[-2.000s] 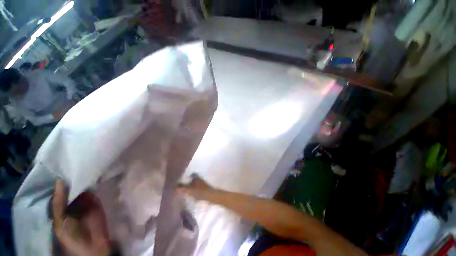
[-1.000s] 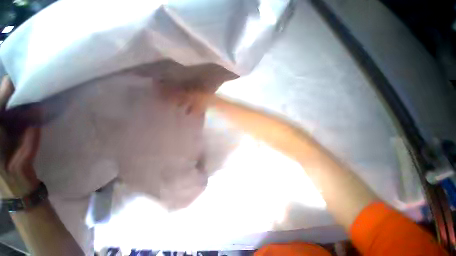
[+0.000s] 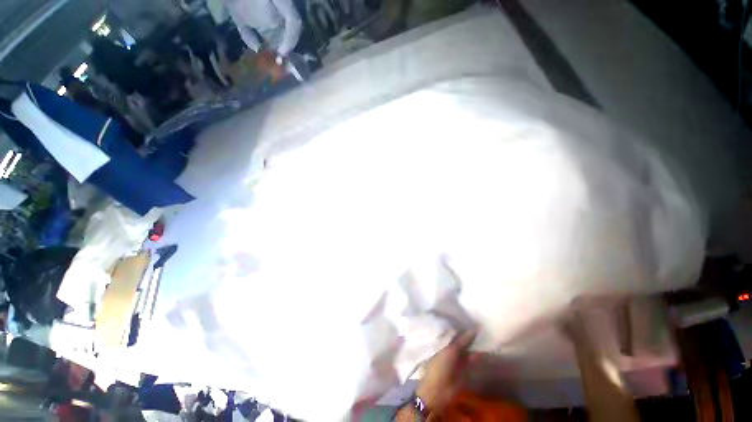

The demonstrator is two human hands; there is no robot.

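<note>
A broad white sheet covers most of the table, strongly glared in the middle. Its near edge is bunched and creased, and its right end bulges in a rounded fold. My left hand, with a watch on its wrist, is at the bunched near edge, its fingers closed on the sheet. My right hand is blurred at the sheet's near right edge; its fingers cannot be made out.
A dark rail crosses the table; its orange-brown end is at lower right. At left lie a tan card piece, narrow strips, a small red object and navy-and-white fabric. A person is beyond the table.
The raised, folded sheet now lies spread over the table, bulging at the right. My left hand has moved from the far left to the near edge; my right hand has moved right and closer.
</note>
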